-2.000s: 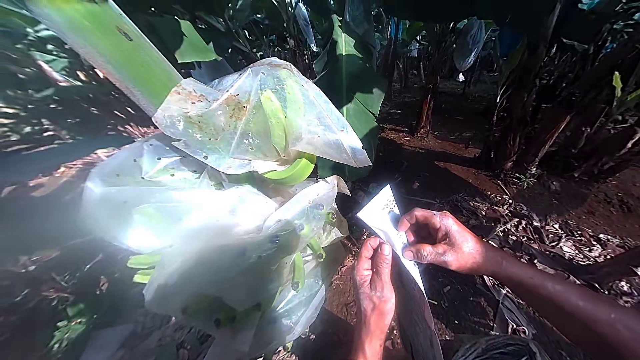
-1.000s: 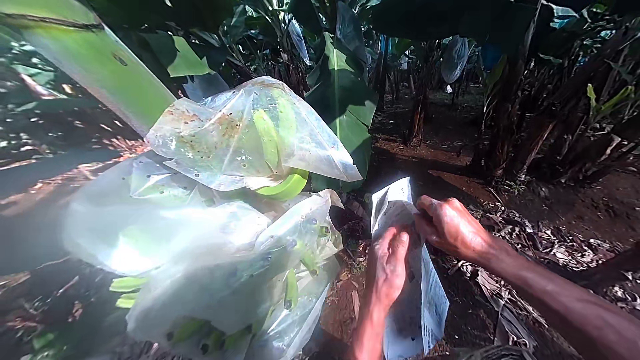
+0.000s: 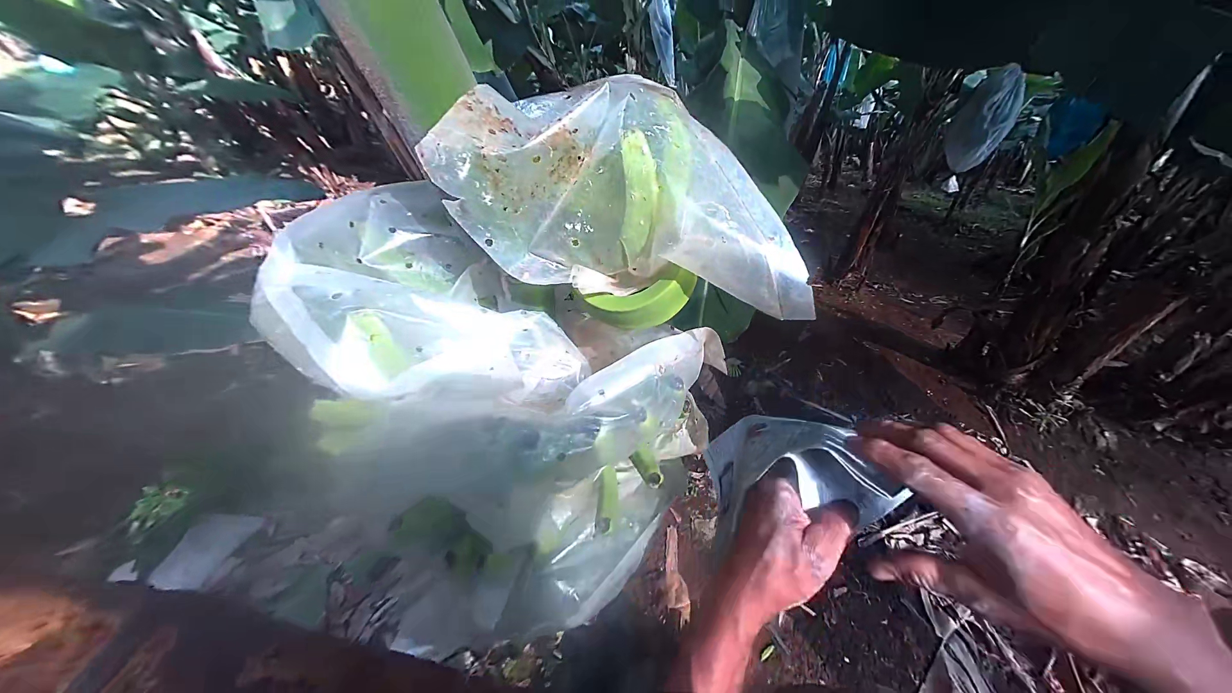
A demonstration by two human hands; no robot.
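Note:
My left hand is at the lower right of centre, its fingers closed on a thin plastic sleeve, partly pushed into its opening. My right hand is beside it, fingers spread, the fingertips at the sleeve's right edge. Left of both hands hangs a bunch of green bananas, its hands of fruit wrapped in clear, spotted plastic bags. Another bag covers fruit lower on the left. A curved green banana shows beneath the upper bag.
A thick green stem rises above the bunch. Banana trunks stand at the right, with a bagged bunch hanging farther back. Dry leaf litter covers the soil below my hands. A blurred brown surface crosses the lower left.
The plastic sleeve, narrow and folded at first, was spread out long and now gapes around my left hand's fingers. My right hand's fingers have gone from pinched to spread.

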